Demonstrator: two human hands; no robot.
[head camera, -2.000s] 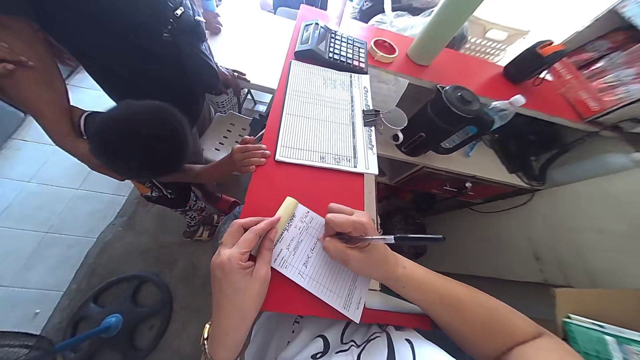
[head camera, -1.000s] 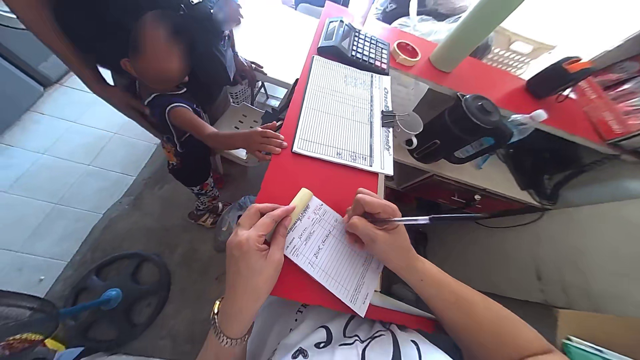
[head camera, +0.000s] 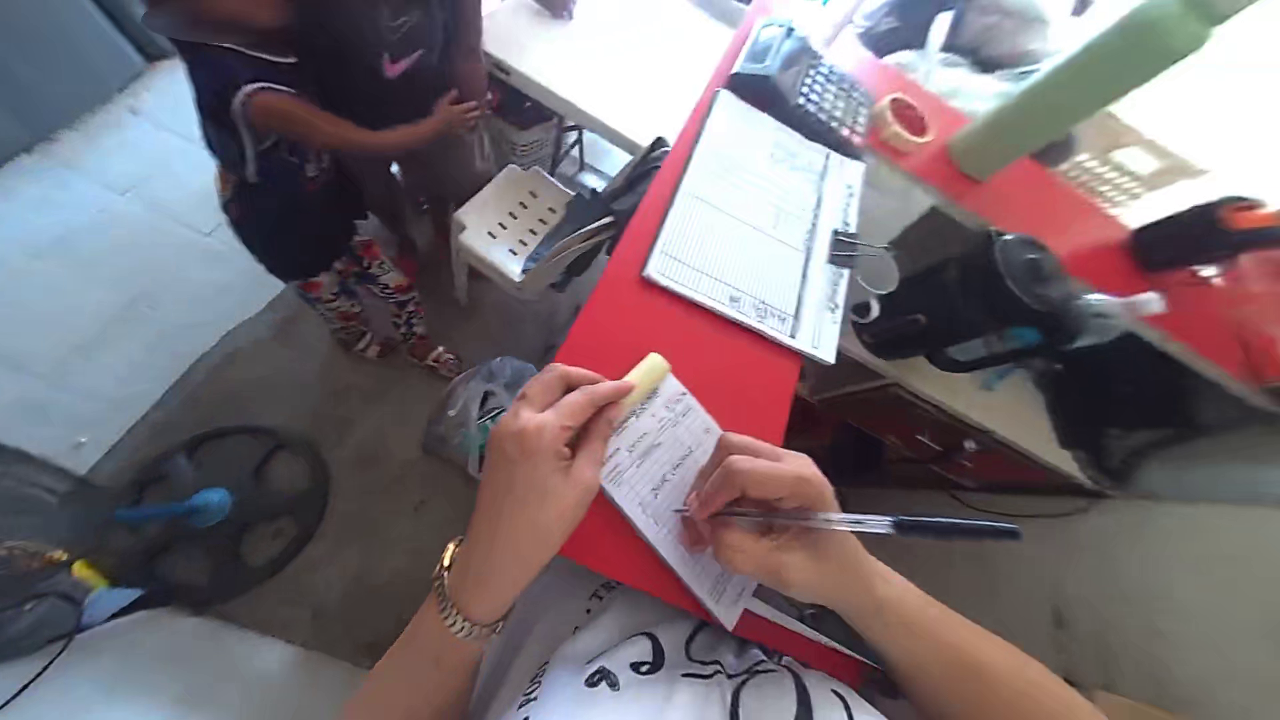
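Note:
A receipt pad with printed lines and handwriting lies tilted on the red counter. My left hand grips the pad's upper left edge, beside its folded yellow sheet. Between the fingers of my right hand is a ballpoint pen, its tip on or close to the pad's lined part. Farther up the counter lies a clipboard with a ruled sheet, held by a black binder clip. The palm side of my left hand is hidden.
Beyond the clipboard are a desk calculator, a tape roll and a green cylinder. A black electric kettle stands at right. Two people stand at left, near a white plastic stool. A round black fan base is on the floor.
The child at the counter has drawn back from its edge and now stands farther left, an arm toward the other person. Both my hands stay at the pad, the pen still in my right.

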